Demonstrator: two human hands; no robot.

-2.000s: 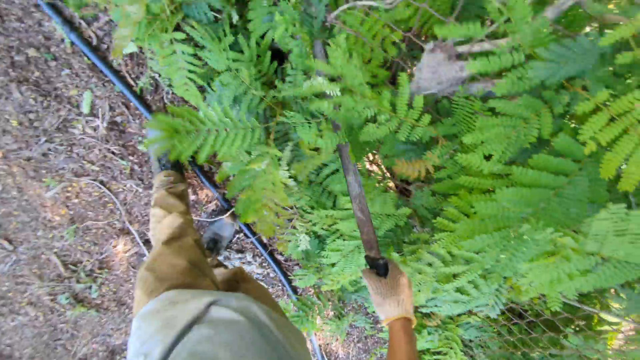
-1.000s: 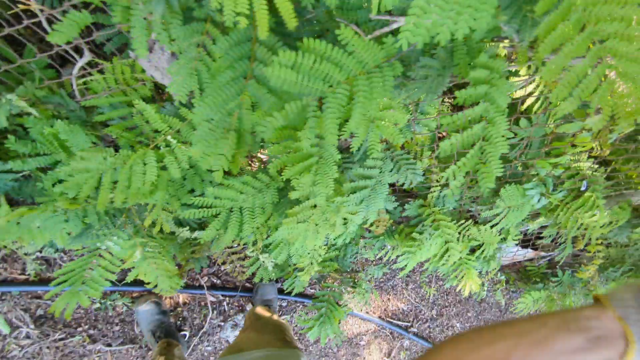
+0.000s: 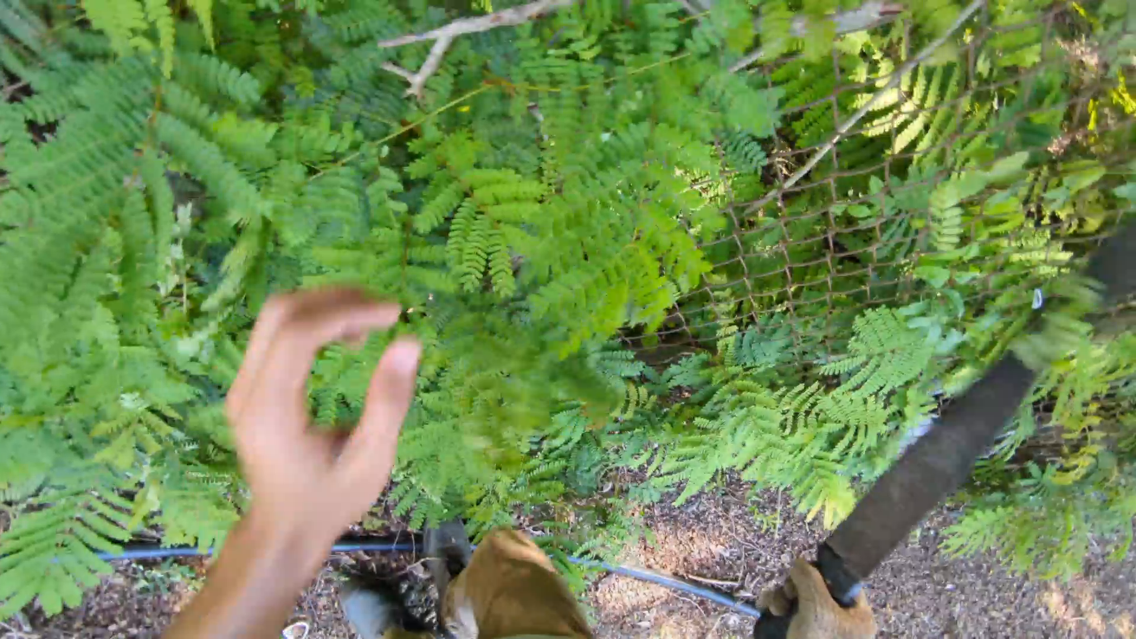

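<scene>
My left hand (image 3: 306, 408) is bare and slightly blurred, raised in front of the green foliage (image 3: 497, 222) at left centre. Its fingers and thumb curve toward each other with a gap between them, and nothing is held. At the lower right my right hand (image 3: 821, 603), in a tan work glove, grips the black handle of a machete-like tool with a long dark blade (image 3: 932, 461). The blade slants up and to the right, and its far end is blurred and partly behind leaves.
A rusty wire mesh fence (image 3: 816, 231) stands behind the leaves at right. Bare branches (image 3: 479, 22) cross the top. A blue-black pipe (image 3: 666, 581) runs along the leaf-littered ground (image 3: 941, 577) by my boots and brown trouser legs (image 3: 515, 586).
The view has swung round considerably. My bare left hand has come into view, absent in both earlier frames. The gloved right hand and its blade, unseen one second ago, show again at lower right.
</scene>
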